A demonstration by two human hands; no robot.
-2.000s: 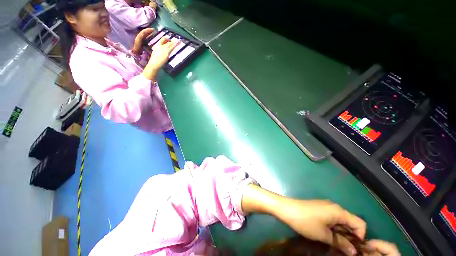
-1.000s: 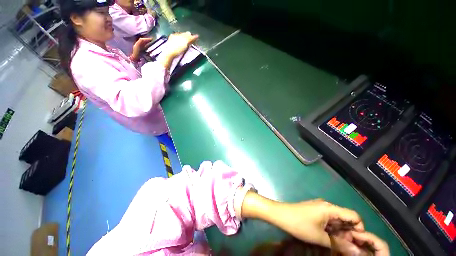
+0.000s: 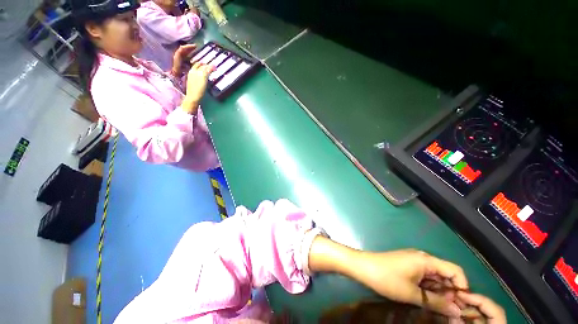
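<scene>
My left hand (image 3: 412, 278), in a pink sleeve, has its fingers curled around a lock of dark brown hair (image 3: 437, 286) at the lower right. My right hand (image 3: 481, 307) is cut off by the bottom edge; its fingertips meet the left ones at the hair. More brown hair lies blurred along the bottom edge. A black phone tray (image 3: 469, 204) stands to the right, beyond the hands, with several upright dark smartphones (image 3: 466, 140) showing circular plots over red and green bars. The hands do not touch the tray.
A glossy green bench (image 3: 279, 158) runs diagonally, with a darker pale-edged board (image 3: 355, 101) behind it. A coworker in pink (image 3: 146, 107) touches another black tray (image 3: 233, 87) at the upper left. Black crates (image 3: 63, 212) and a cardboard box (image 3: 68, 302) stand left on the floor.
My hands remain together at the hair, with fingers slightly shifted. The coworker's hand has drawn back from reaching across the other tray. The view has shifted slightly.
</scene>
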